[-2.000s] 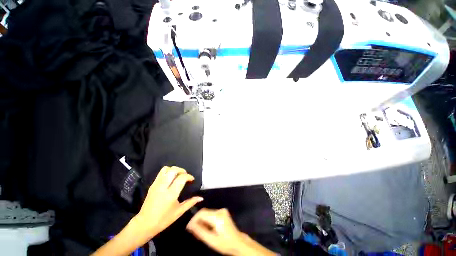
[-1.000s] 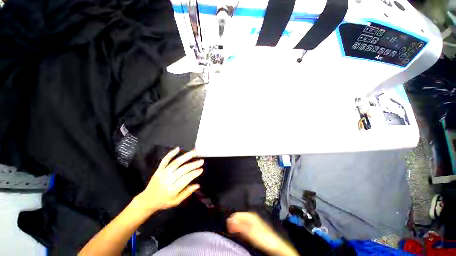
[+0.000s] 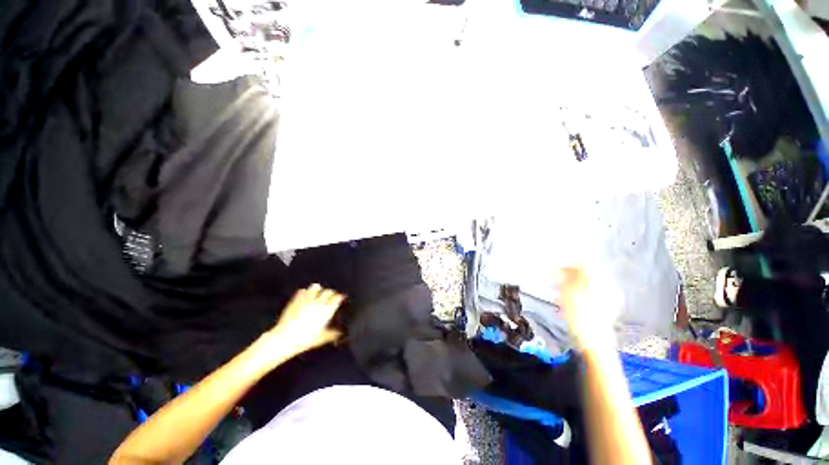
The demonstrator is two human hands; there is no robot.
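A large heap of black fabric [image 3: 64,200] lies left of the white sewing machine [image 3: 382,136] and hangs over the table's front edge. A greyish piece of it runs up to the presser foot area [image 3: 268,59] at the upper left. A white label [image 3: 138,250] shows on the cloth. My left hand [image 3: 312,320] is on the black cloth below the table edge, fingers curled on a fold of it. My right hand [image 3: 582,295] is blurred and overexposed, above the grey cloth [image 3: 627,245] at the right, away from the fabric; whether it holds anything cannot be told.
A blue plastic bin [image 3: 677,377] with black pieces is at the lower right. A red stool-like object [image 3: 768,381] stands beside it. Dark scraps [image 3: 511,309] lie on the grey cloth. Snips [image 3: 577,145] lie at the right of the machine bed. Black material and a metal frame are at far right.
The view has shifted down and right, bringing the bin into sight. My right hand has moved from near my left hand out to the right. My left hand stays on the cloth.
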